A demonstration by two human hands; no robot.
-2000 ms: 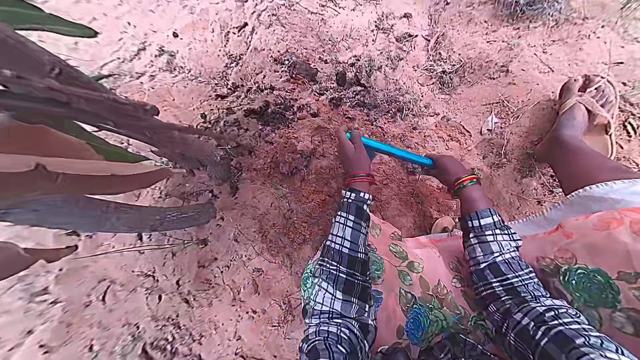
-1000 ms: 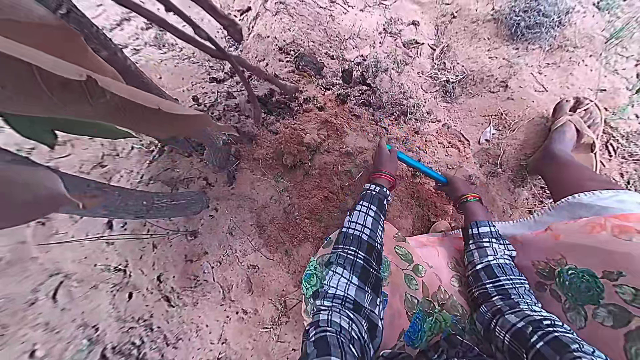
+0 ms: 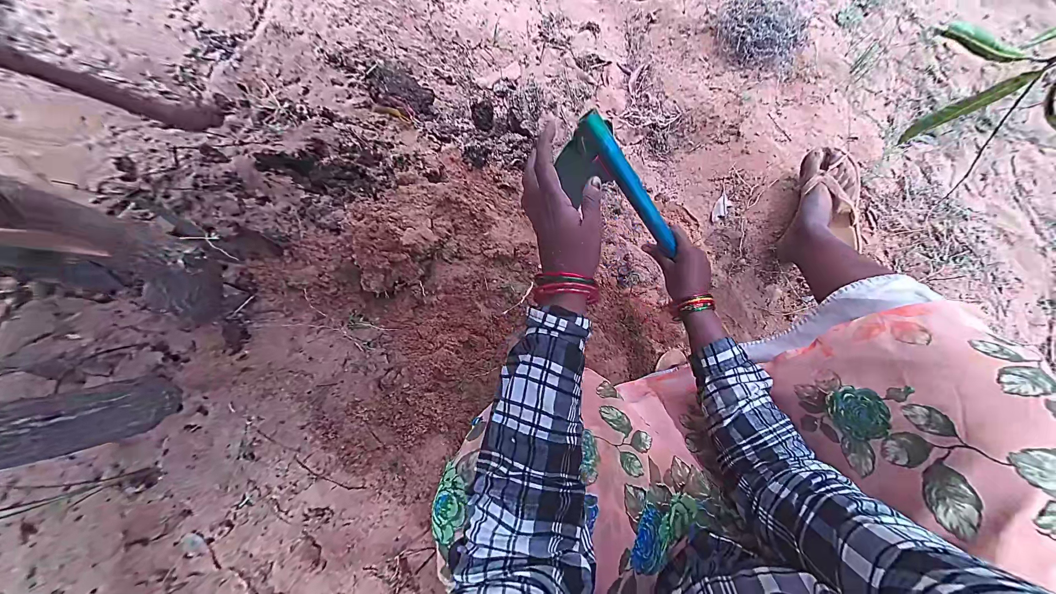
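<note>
A short hand hoe with a blue-green handle [image 3: 631,190] and a flat, broad blade [image 3: 584,165] is held above loose reddish soil [image 3: 445,272]. My right hand [image 3: 685,266] grips the lower end of the handle. Beside the blade is my left hand [image 3: 563,202], its fingers extended and spread from the thumb; whether the palm touches the blade I cannot tell. Red bangles circle both wrists, below plaid sleeves.
Tree stems [image 3: 181,272] and a cut-looking grey branch [image 3: 91,421] stand at the left. My sandalled foot [image 3: 829,190] rests at the right. Patterned pink cloth [image 3: 866,371] covers my lap. A dry grey shrub [image 3: 761,29] lies at the top, green leaves [image 3: 982,103] hang upper right.
The hoe has turned so that its blade shows, and its far end is raised away from me. My left hand has come off the handle and its fingers have straightened.
</note>
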